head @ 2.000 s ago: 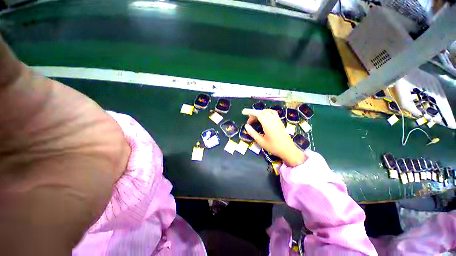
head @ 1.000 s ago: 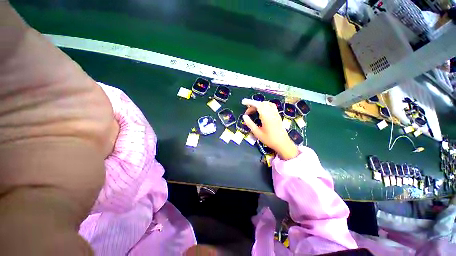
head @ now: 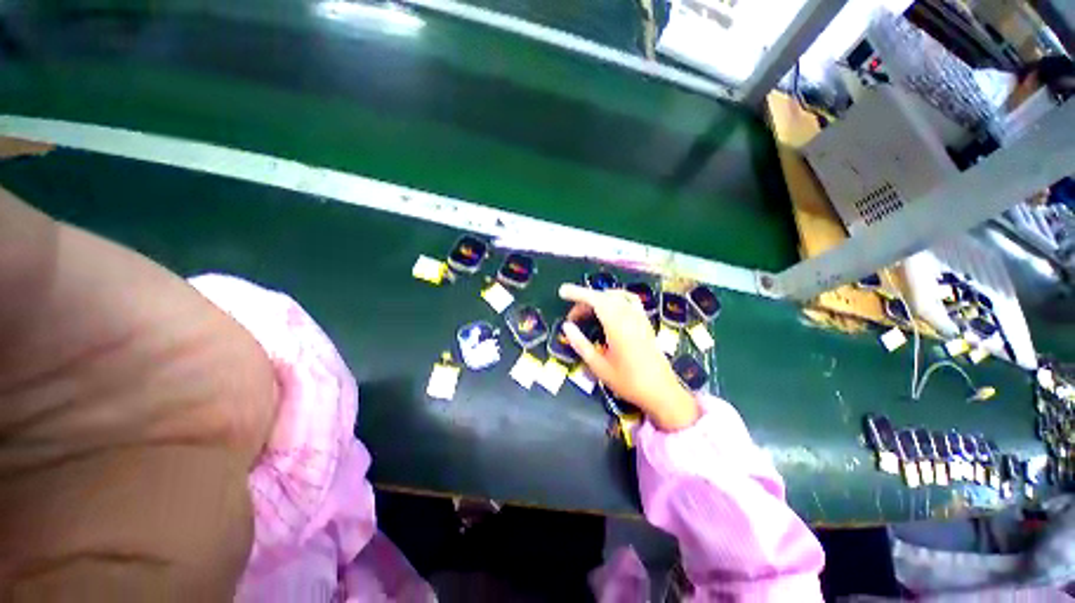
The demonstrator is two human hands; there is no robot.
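Several smartwatch units lie in a loose group on the dark green bench [head: 401,436], each with a small white square beside it. Most faces are dark with a small coloured picture. The watch unit at the lower left [head: 479,345] shows a white and blue screen. My right hand [head: 634,359] rests over the middle of the group, index finger and thumb apart above the dark units; its other fingers and anything under them are hidden. My left hand [head: 130,412] is very close to the camera, large at the left edge; its fingers are out of the picture.
A pale metal rail [head: 318,181] runs behind the units, with the green belt [head: 472,130] beyond. On the right are a grey post [head: 931,206], a grey box instrument [head: 878,159], a white cable [head: 917,375] and a row of more units [head: 914,450]. A person is partly visible at the upper right.
The camera view has shifted, so the bench and units sit lower than a second ago. My right hand stays over the same units in nearly the same pose.
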